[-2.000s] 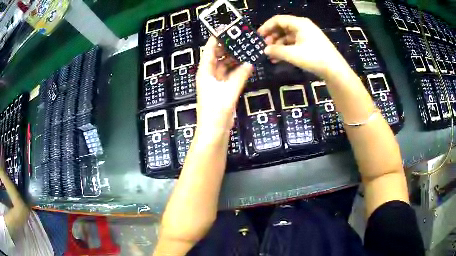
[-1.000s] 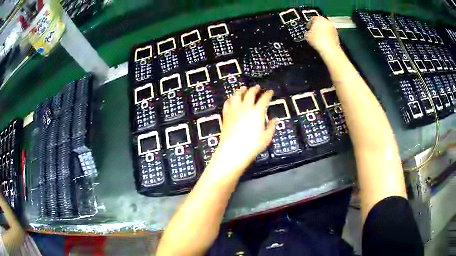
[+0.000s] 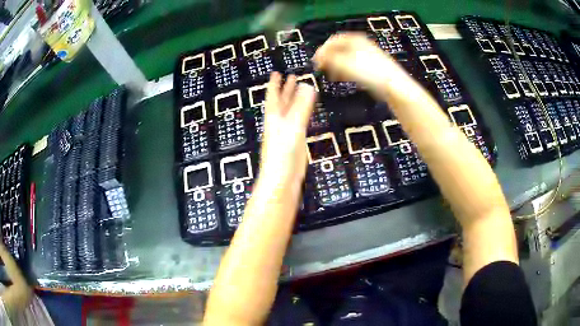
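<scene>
The black blister tray (image 3: 296, 219) lies in front of me with rows of fitted housings (image 3: 365, 159), pale window frames above white numerals. Loose keypads (image 3: 340, 89) lie in the tray's middle, partly under my right hand. My left hand (image 3: 287, 102) is over the middle row with fingers spread, hiding part of the housings; it shows nothing held. My right hand (image 3: 346, 57) is blurred over the tray's upper middle, fingers bent down; what it holds, if anything, cannot be told.
Keypad stacks (image 3: 89, 184) stand in long columns on the left, with one tilted keypad piece (image 3: 116, 198) on them. A neighbouring tray (image 3: 534, 95) of housings lies at the right, another (image 3: 14, 191) at the far left. Another person's arm (image 3: 14, 274) shows at the lower left.
The phone piece held in both hands two seconds ago is gone from them. Since one second ago, my right hand has moved left from the upper right housings to the middle; my left hand has moved slightly up.
</scene>
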